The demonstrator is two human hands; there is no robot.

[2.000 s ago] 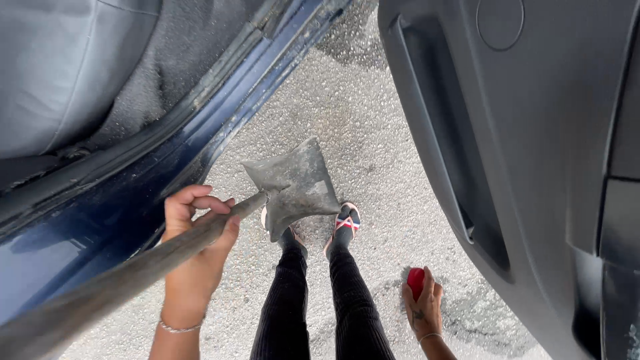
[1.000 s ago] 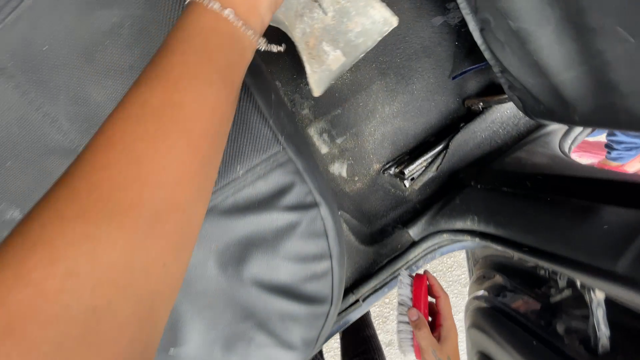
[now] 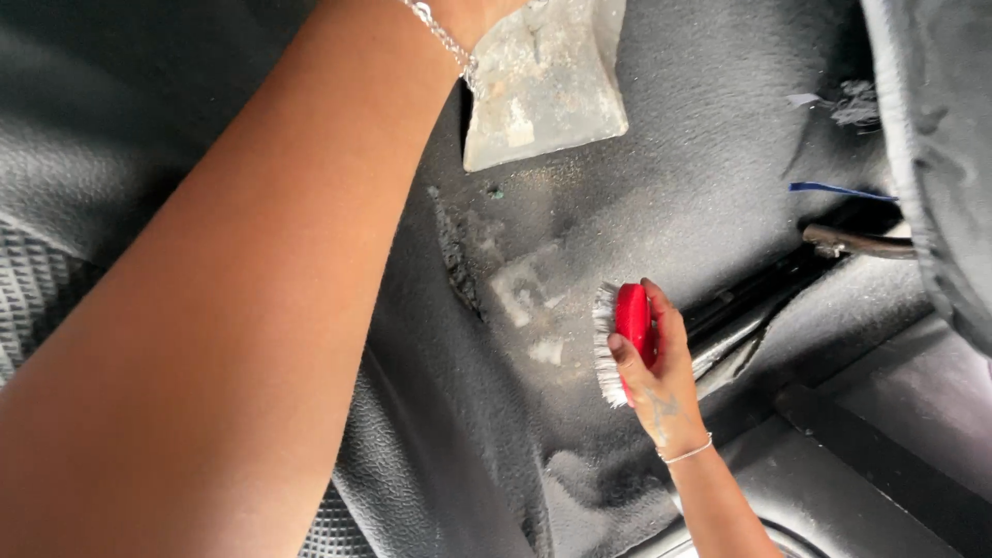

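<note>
My right hand (image 3: 666,384) grips a scrub brush (image 3: 634,318) with a red back and pale bristles, held over the car's dark floor covering. Left of the bristles, the covering (image 3: 659,178) bears pale dusty patches and a torn, rough strip. At the top, my left hand (image 3: 488,12) is partly cut off by the edge of the view; it lies at a worn grey dustpan (image 3: 550,93), whose flared edge rests on or just above the floor. The fingers are mostly out of view. My left forearm crosses the left half of the picture.
A metal seat rail (image 3: 736,333) runs along the floor right of the brush, near a brown lever (image 3: 860,242) and a blue strip (image 3: 841,190). The edge of a seat (image 3: 945,170) stands at the upper right. The door sill (image 3: 666,542) is at the bottom.
The dustpan, over the pavement outside two seconds ago, is now inside the car. My right hand has brought the brush from outside the sill to over the floor. The view has moved in closer.
</note>
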